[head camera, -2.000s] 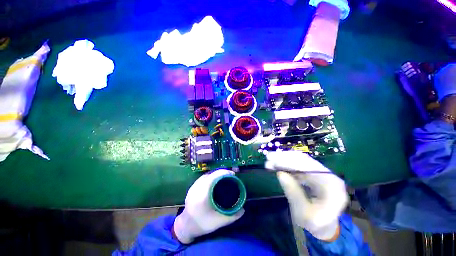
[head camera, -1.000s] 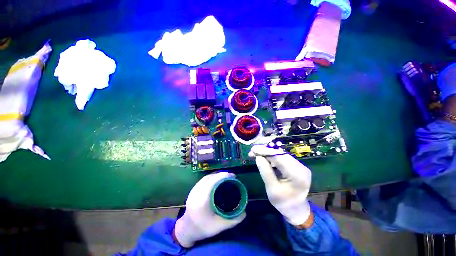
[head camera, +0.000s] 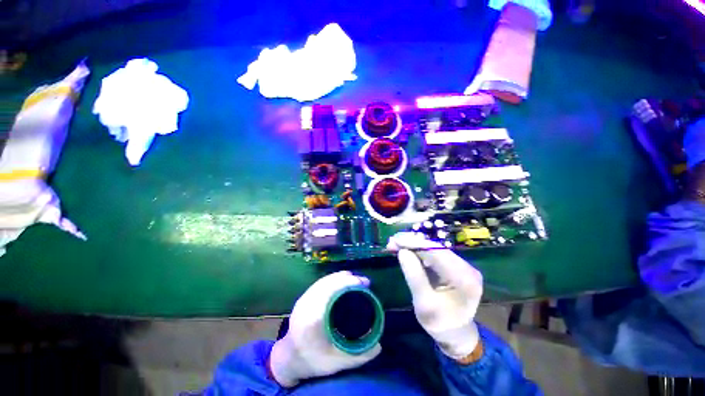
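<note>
A green circuit board (head camera: 410, 232) lies flat in front of me, with three red-brown toroidal inductors (head camera: 389, 196) in a row and long pale heat sinks (head camera: 479, 176) on its right. My gloved left hand (head camera: 313, 329) holds a round green cup (head camera: 355, 319), open side up and dark inside, just off the bench's front edge. My gloved right hand (head camera: 444, 294) is at the board's front edge, left of a yellow-topped part (head camera: 474, 235). Its fingers are pinched on the coating brush, seen only as a thin dark line; the tip cannot be made out.
Crumpled glowing cloths (head camera: 303, 65) lie behind and left of the board. A white packet with yellow stripes (head camera: 39, 147) is at far left, a pinkish wrapped bundle (head camera: 506, 54) at back right. At far right are another person's blue sleeve (head camera: 672, 240) and a dark board (head camera: 653, 139).
My right hand has moved left and inward to the board's front edge since the first frame, and only slightly since the second. The whole view has shifted a little. The left hand still holds the cup.
</note>
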